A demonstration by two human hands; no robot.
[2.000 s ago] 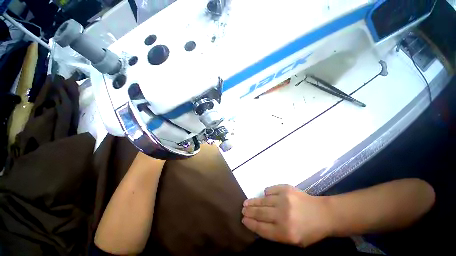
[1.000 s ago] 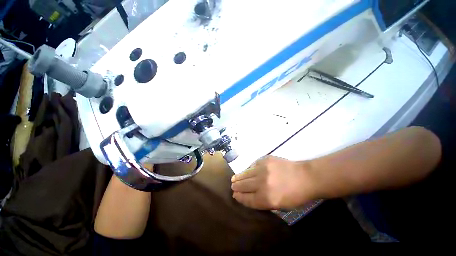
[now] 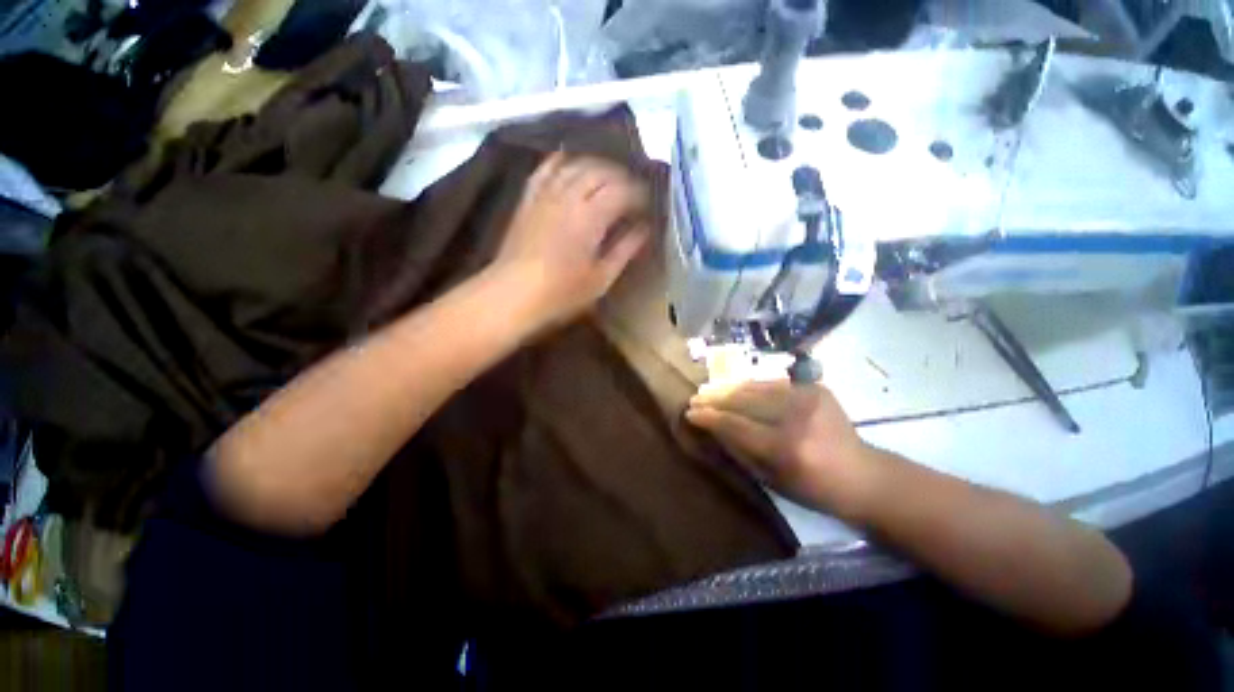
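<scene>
The brown fabric (image 3: 568,460) lies on the white machine bed left of the needle and spills over the table's left side and front edge. My left hand (image 3: 579,230) rests on the cloth left of the machine head, fingers bent and blurred; I cannot tell whether it grips the cloth. My right hand (image 3: 778,430) is at the cloth's right edge just in front of the presser foot area (image 3: 742,343), fingertips together on the edge. The sewing machine (image 3: 934,176) stands over the cloth's right border. Its metal loop (image 3: 842,277) hangs right of the needle area.
Dark tweezers (image 3: 1024,365) lie on the bed under the machine arm. A grey post (image 3: 785,61) rises from the head. Items with red and yellow handles (image 3: 23,558) are at the lower left. Clear plastic (image 3: 501,54) lies behind the table.
The view has swung left and levelled. My left hand, earlier partly hidden behind the machine head, now shows on the cloth beside it. My right hand has moved close to the presser foot.
</scene>
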